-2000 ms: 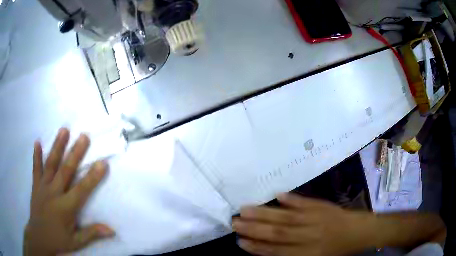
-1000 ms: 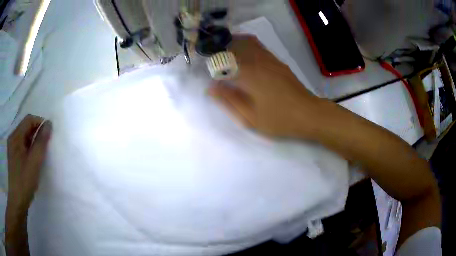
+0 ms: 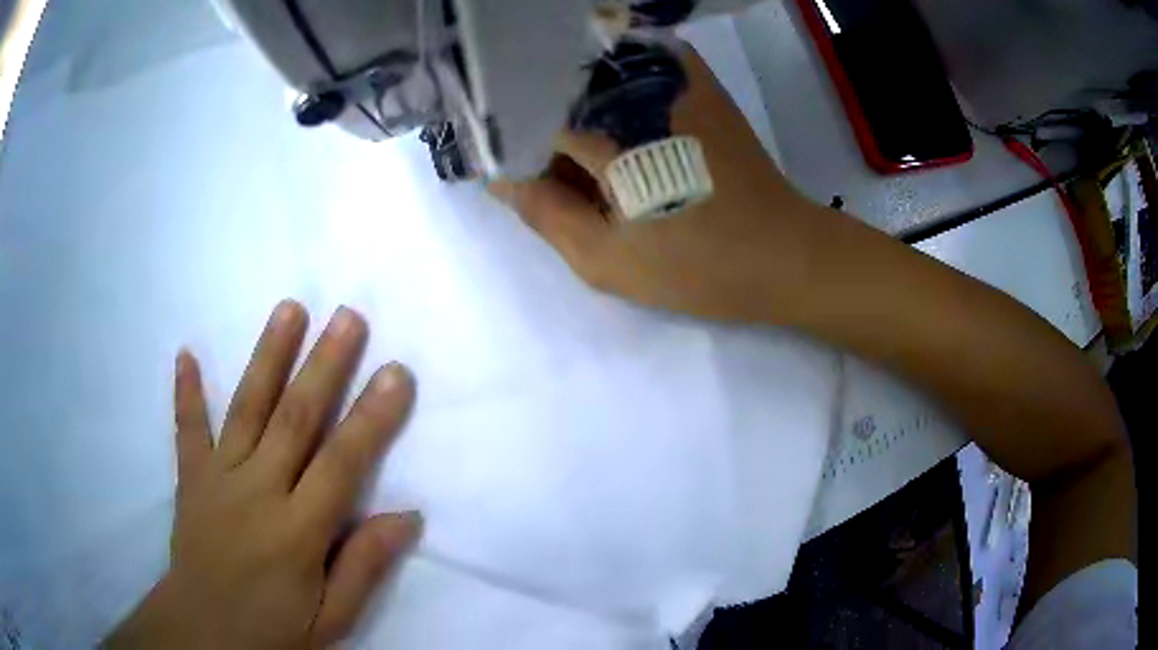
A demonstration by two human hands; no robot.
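A large white fabric panel (image 3: 546,419) lies over the table under the sewing machine head (image 3: 368,51) and reaches the front edge. My left hand (image 3: 279,483) lies flat on the fabric at the left, fingers spread, holding nothing. My right hand (image 3: 648,203) is at the right of the presser foot (image 3: 445,150), partly behind the cream ribbed knob (image 3: 660,175). Its thumb and fingertips are near the foot on the fabric; the other fingers are hidden by the machine, so I cannot tell whether it pinches the cloth. The needle plate is covered.
A phone in a red case (image 3: 889,83) lies right of the machine. A red curved strip (image 3: 1064,216) is at the right edge beside a yellowish box. A printed scale (image 3: 889,438) shows on the table's front edge. Papers lie below at the lower right.
The fabric now covers the needle plate and most of the table. My left hand has moved from the left edge onto the fabric and spread. My right hand has gone up beside the presser foot.
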